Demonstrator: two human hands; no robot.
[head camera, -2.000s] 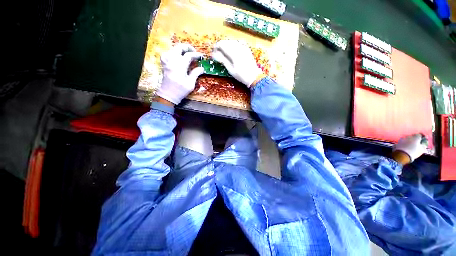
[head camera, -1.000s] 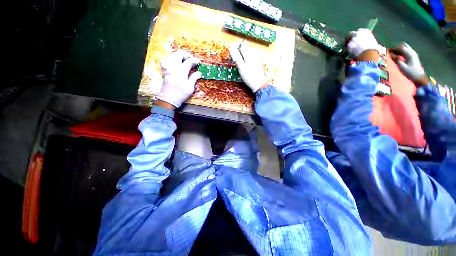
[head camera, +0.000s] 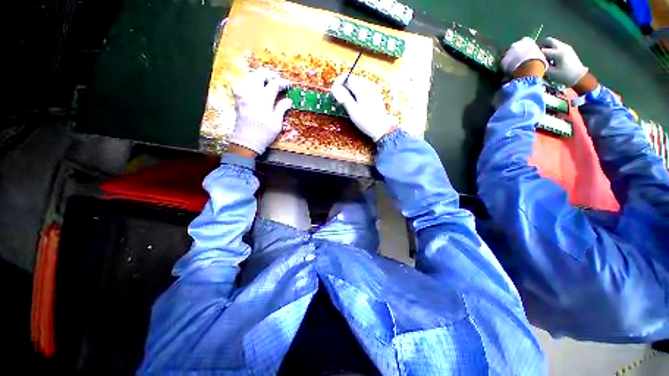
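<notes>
A green circuit board lies over the reddish-brown debris on the tan work pad. My left hand, white-gloved, grips the board's left end between thumb and fingers. My right hand, also white-gloved, is at the board's right end and holds a thin dark stick that points up past the fingers. The stick's lower end is hidden by the hand. A second circuit board lies at the pad's far edge.
More boards lie on the dark-green bench beyond and right of the pad. At right a neighbour's gloved hands work over a red mat with boards. A black tote and red sheets are low at left.
My right hand has shifted slightly left and the dark stick now shows above it. My left hand stays on the board. The neighbour's hands have come together.
</notes>
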